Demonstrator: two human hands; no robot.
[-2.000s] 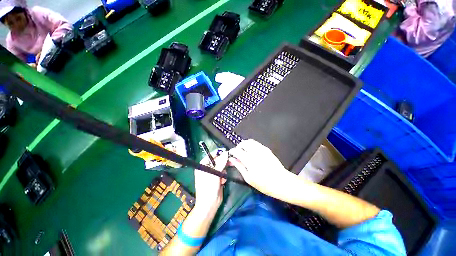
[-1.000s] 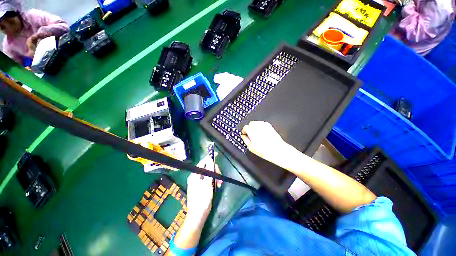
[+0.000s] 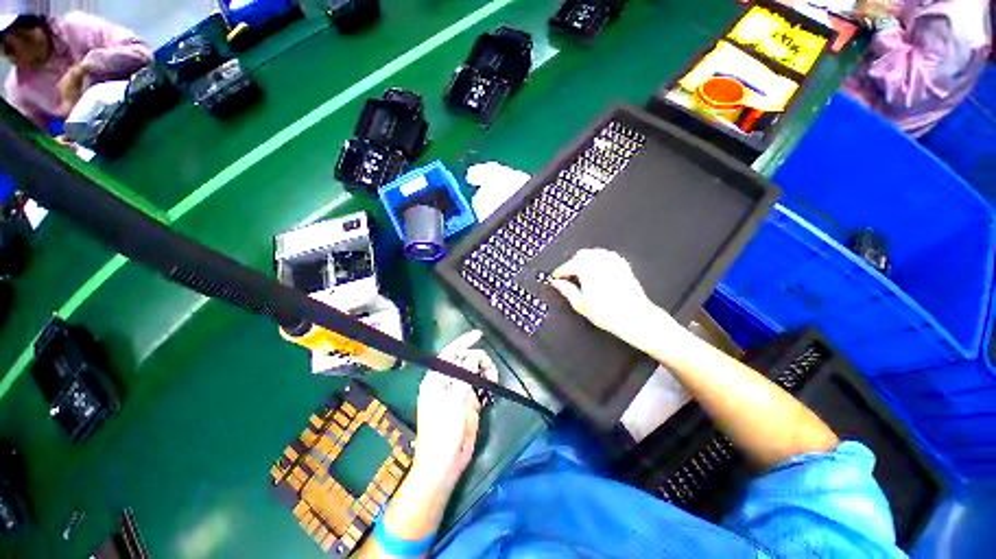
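Note:
My right hand [image 3: 601,286] is over the large black parts tray [image 3: 686,224], fingertips pinched together at a small dark part by the rows of tiny silver-dark parts [image 3: 546,207]. My left hand [image 3: 450,404], with a blue band [image 3: 402,537] at the wrist, is just left of the tray's lower corner, fingers partly curled; something small and dark shows at its fingers, too small to name. The tan-brown fixture [image 3: 317,480] with a central opening lies left of my left hand. An orange-yellow screwdriver body [image 3: 347,347] lies by the white-grey screw feeder [image 3: 325,257].
A black cable [image 3: 262,295] crosses the view above the bench. A blue bin [image 3: 428,197] with a dark roll stands behind the feeder. Black devices [image 3: 382,140] line the green bench. Blue crates [image 3: 874,295] and a second black tray [image 3: 852,437] are at right. People in pink sit at both upper corners.
My right hand first left my left hand for the tray, then moved slightly right over it. The slim dark stick seen upright in my left hand no longer shows clearly.

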